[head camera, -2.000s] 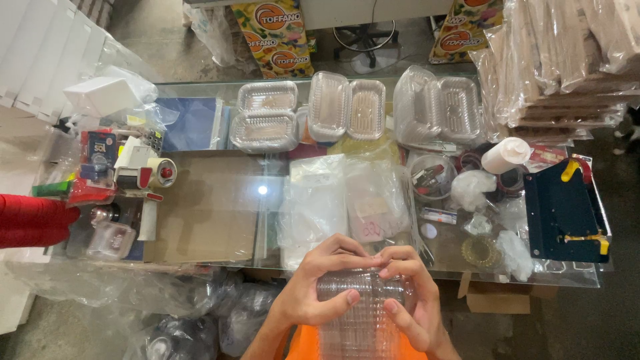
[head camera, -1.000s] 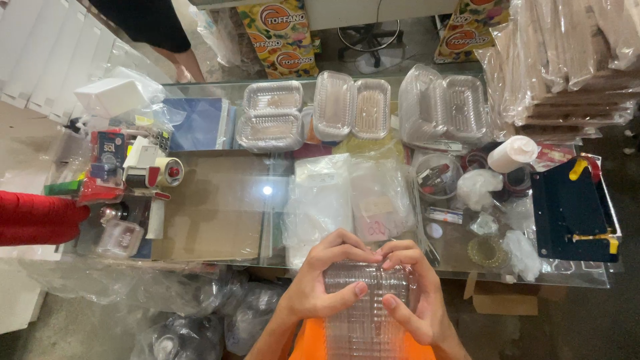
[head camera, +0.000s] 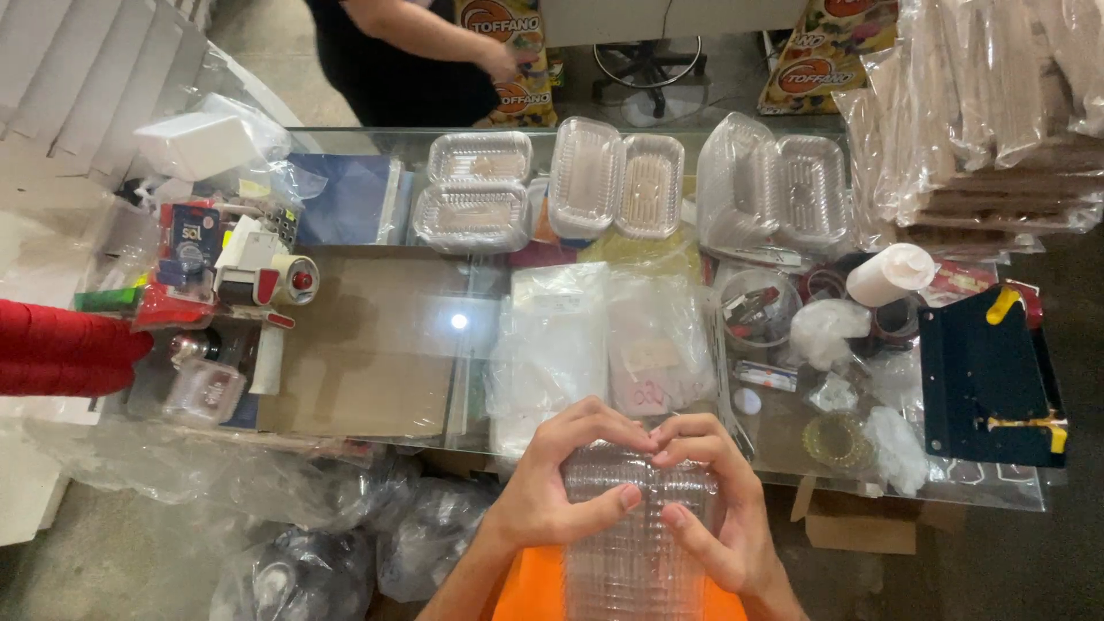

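Observation:
A tall stack of clear plastic containers (head camera: 638,543) stands at the bottom middle, against something orange. My left hand (head camera: 573,483) grips its left side, and my right hand (head camera: 716,500) grips its right side; the fingertips of both meet over the far end and the thumbs lie on the near face. Just beyond my hands, clear plastic bags (head camera: 556,336) lie on the glass table. Along the table's far edge sit more clear containers, in a left group (head camera: 474,207), a middle group (head camera: 651,185) and a right group (head camera: 811,190).
A tape dispenser (head camera: 259,272) and a flat cardboard sheet (head camera: 362,345) lie to the left. At right are a round tub of tools (head camera: 759,306), a white roll (head camera: 890,274), a dark metal holder (head camera: 987,379) and stacked wrapped packages (head camera: 992,155). A person (head camera: 414,60) stands beyond the table.
The person beyond the table, of whom only a leg and dark clothing showed a second ago, now shows further right with an arm in view. My hands keep their hold on the stack.

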